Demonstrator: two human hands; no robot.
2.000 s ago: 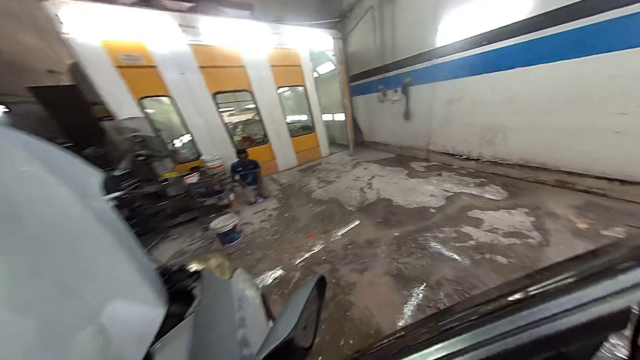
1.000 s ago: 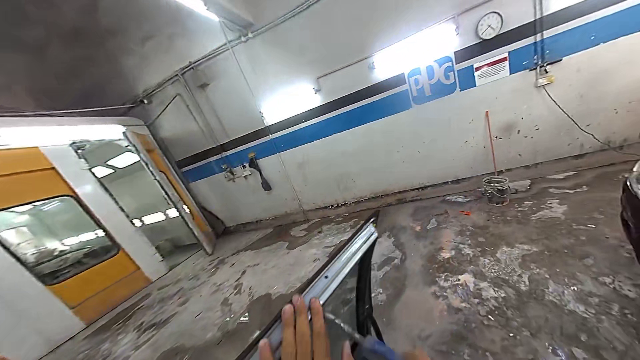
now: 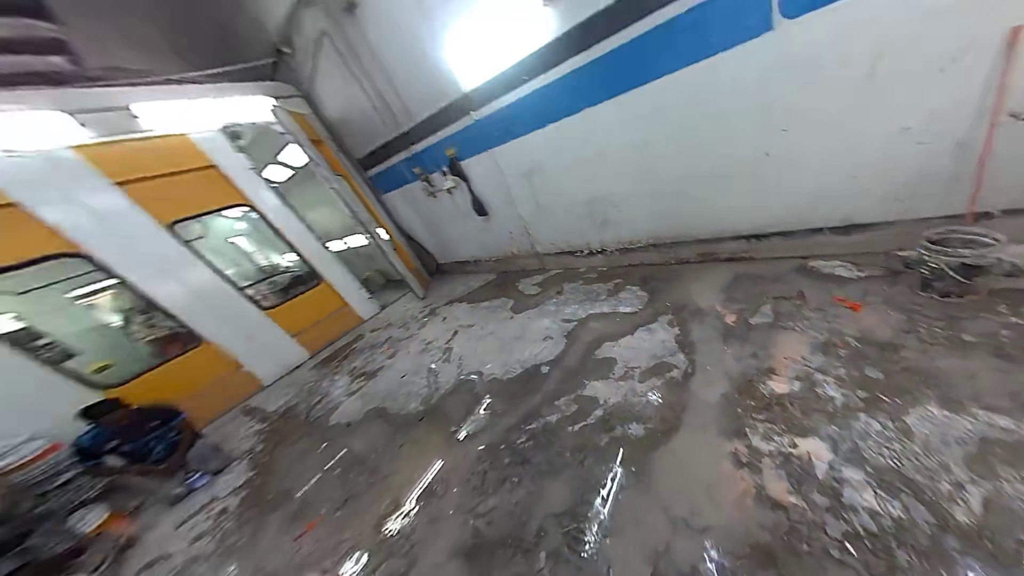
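Neither my left hand nor my right hand shows in the head view, so what they hold or touch is hidden. The view takes in a worn concrete floor (image 3: 560, 384) with peeling pale patches and shiny streaks. At the back left is a white and yellow booth (image 3: 180, 216) with dark-framed windows and an open doorway (image 3: 320, 208). Behind the floor runs a white wall (image 3: 680, 160) with a blue stripe (image 3: 608, 88) and a dark one above it.
At the lower left a person (image 3: 136, 440) is low down beside piled items (image 3: 40, 472). A bucket (image 3: 956, 256) stands near the wall at the right, close to a leaning reddish pole (image 3: 992, 128). Fittings (image 3: 440, 184) hang on the wall; an orange scrap (image 3: 848, 304) lies on the floor.
The view has swung widely. A hand on a framed vehicle part, seen one second ago, is out of view now, as is that part.
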